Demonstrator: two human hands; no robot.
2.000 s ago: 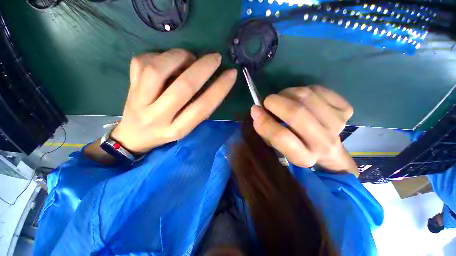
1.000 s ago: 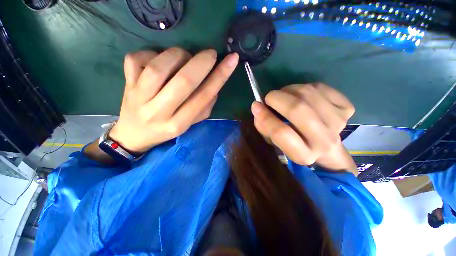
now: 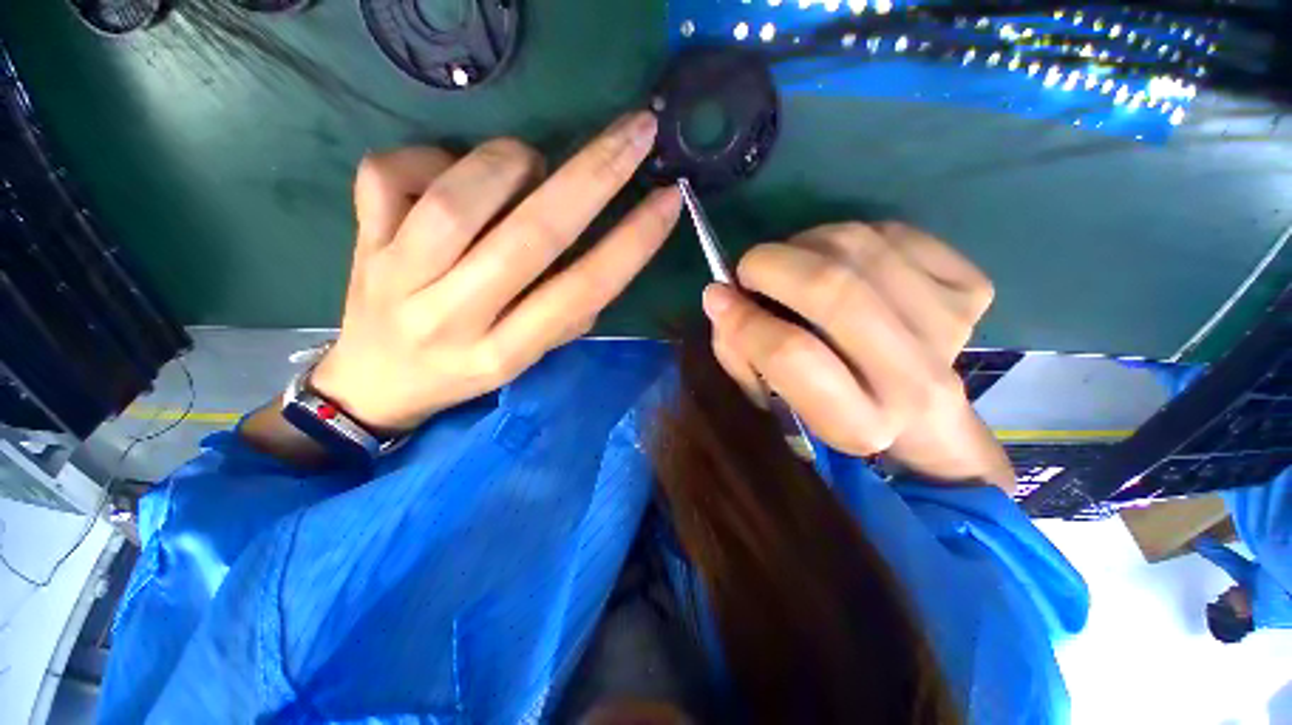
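Note:
A round black plastic part [image 3: 747, 128] with a central opening lies on the green bench in front of me. My left hand [image 3: 475, 269] rests at its left, two fingertips at the part's left and lower-left rim. My right hand [image 3: 850, 333] holds silver tweezers [image 3: 710, 238] like a pen, with the tips at the part's lower rim. Whether the tips hold anything is too small to tell. A blue backing sheet [image 3: 850, 88] with rows of small pale dots lies behind and to the right, partly behind dark strands.
Another round black part [image 3: 475, 60] with a white dot lies at the upper left, with more at the top-left edge. Black trays stand at left [image 3: 71, 269] and right [image 3: 1204, 425]. The bench's near edge runs below my hands. Another person [image 3: 1254, 567] shows at lower right.
My left index finger has moved up along the part's left rim, with another fingertip now just below it. The tweezer tips have shifted slightly left along the lower rim.

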